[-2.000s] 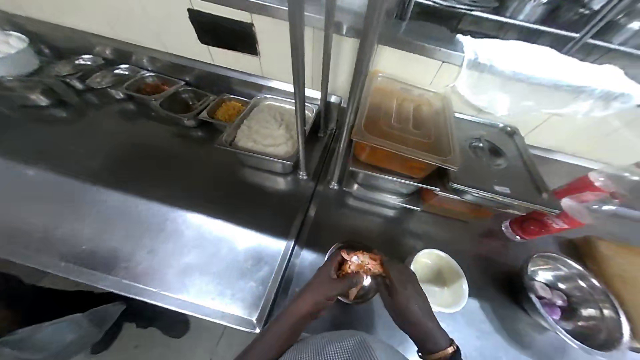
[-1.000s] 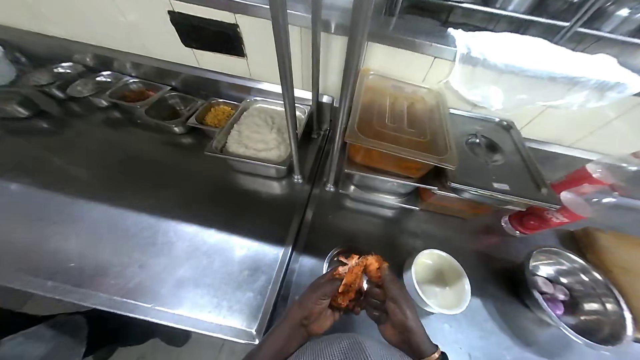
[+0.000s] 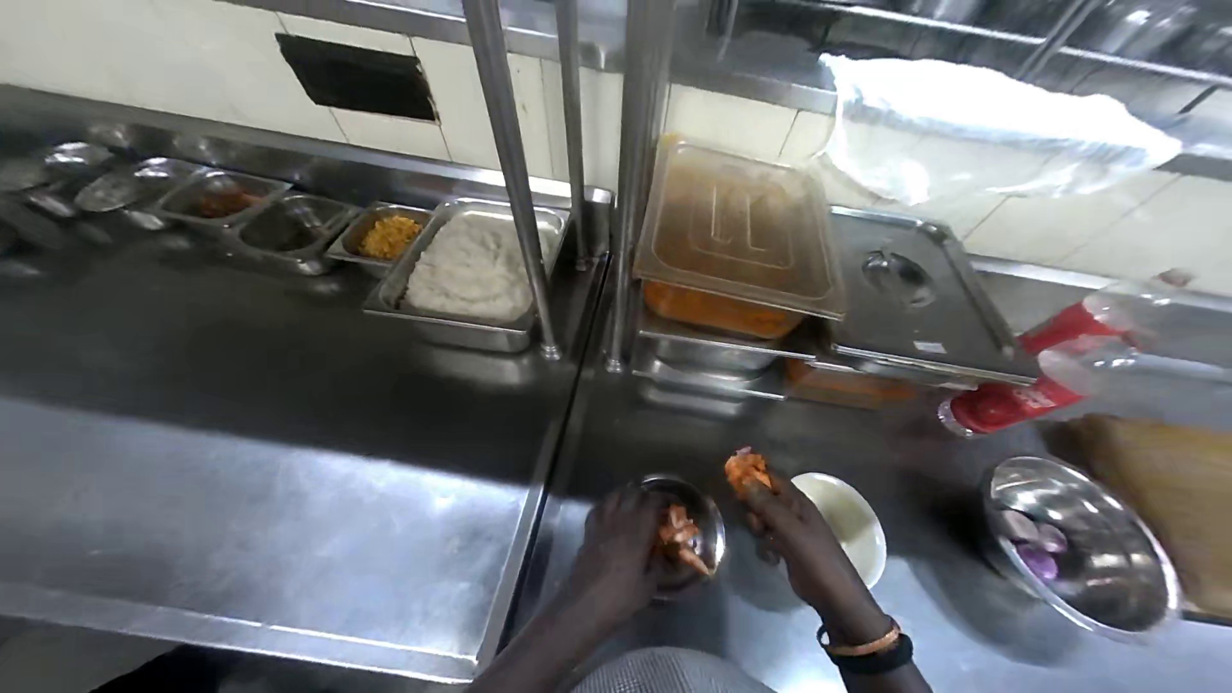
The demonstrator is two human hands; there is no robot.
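My left hand (image 3: 621,539) is at the left rim of a small steel bowl (image 3: 714,539), its fingers partly over it. Orange-red coated food pieces (image 3: 680,539) lie in that bowl by my fingertips; whether the fingers hold any is hidden. Pinched in my right hand (image 3: 784,515) is an orange coated food piece (image 3: 747,470), raised between the small bowl and a white bowl (image 3: 871,539). Pale liquid (image 3: 835,510) fills part of the white bowl, just behind my right hand.
A steel bowl with purple onion pieces (image 3: 1038,561) sits right, beside a wooden board (image 3: 1169,500). Two red-labelled plastic bottles (image 3: 1011,404) lie behind it. Lidded food pans (image 3: 736,241) stand at the back; a pan of white paste (image 3: 472,265) and smaller trays are beyond upright steel posts (image 3: 510,173).
My hands were together over the small bowl with orange food between them. Now they are apart, the right one moved right with a piece, the left staying at the bowl.
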